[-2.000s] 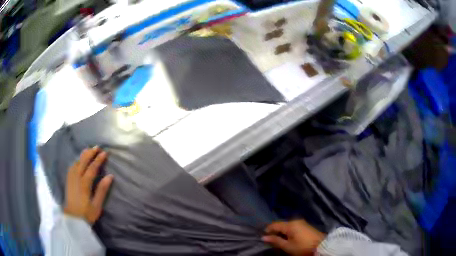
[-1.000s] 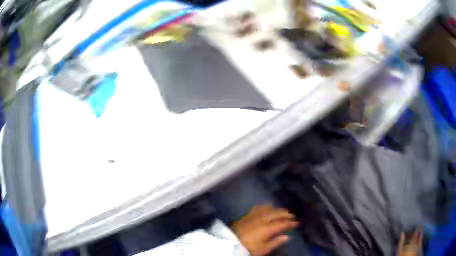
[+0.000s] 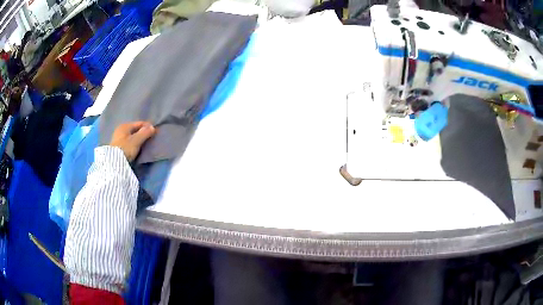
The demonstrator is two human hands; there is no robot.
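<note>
My left hand [image 3: 132, 140] is at the near end of the grey stacked cut pieces [image 3: 172, 65] on the left of the table. Thumb and fingertips pinch the edge of the top piece, which is creased and lifted there. The stack is long and curved and lies over a blue plastic sheet [image 3: 229, 83]. My right hand is out of the picture. A small grey cut piece [image 3: 476, 140] lies on the machine bed, right of the needle area.
The white sewing machine [image 3: 458, 65] with "JACK" lettering stands at the right. A bright blue oval attachment [image 3: 431, 121] is beside the presser foot [image 3: 398, 107]. An edge ruler [image 3: 297, 243] runs along the table front. A blue crate [image 3: 113, 47] is at the upper left.
The view has swung left to the stack. The large grey piece earlier under both hands is out of view. My left hand has moved onto the stack and pinches its top piece; my right hand has left view.
</note>
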